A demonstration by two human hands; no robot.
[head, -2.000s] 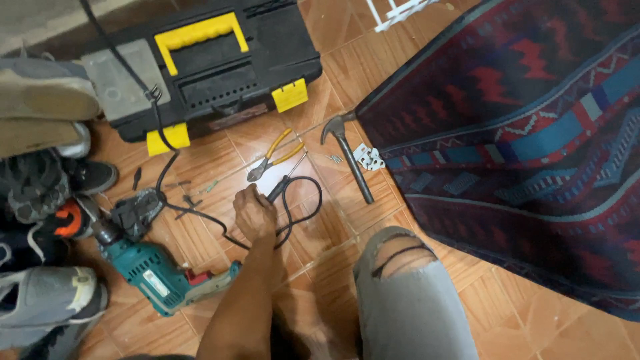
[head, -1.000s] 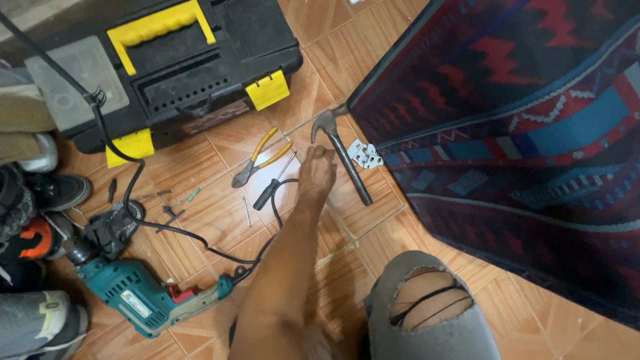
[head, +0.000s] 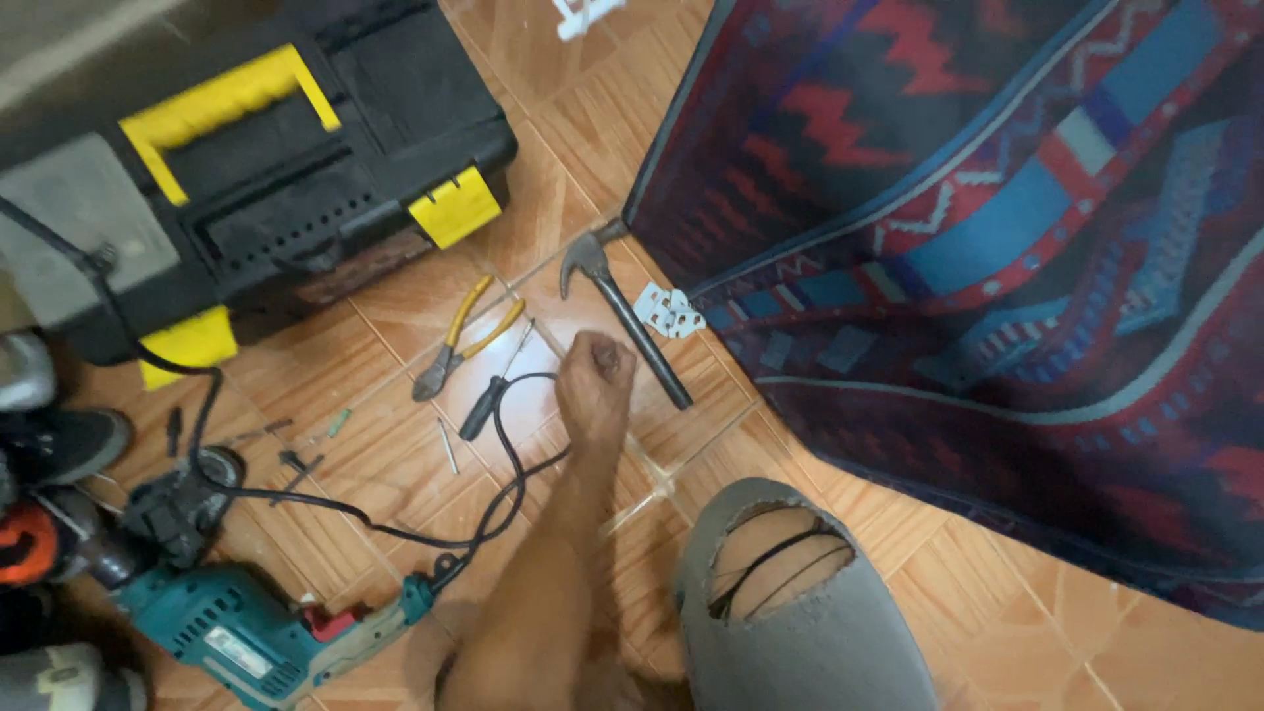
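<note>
My left hand (head: 595,387) is curled into a loose fist above the tiled floor; whether anything small is inside it cannot be made out. Just right of it lies a claw hammer (head: 640,331), its head toward the top. White perforated plates (head: 670,310) rest beside the hammer's handle. Left of the hand are yellow-handled diagonal cutters (head: 457,341) and a dark-handled screwdriver (head: 483,407). A black cord (head: 509,434) passes behind my wrist and runs to a teal power drill (head: 227,632) at the lower left. My right hand is out of view.
A black toolbox (head: 385,158) with yellow latches stands at the upper left. Drill bits (head: 296,479) and small metal pieces lie below it. Shoes (head: 74,444) line the left edge. A patterned textile (head: 968,296) fills the right side; my knee (head: 790,583) is below.
My left hand has moved right, away from the screwdriver and cord, to beside the hammer. Since a second ago it has drawn back slightly from the hammer's handle, its fingers more curled.
</note>
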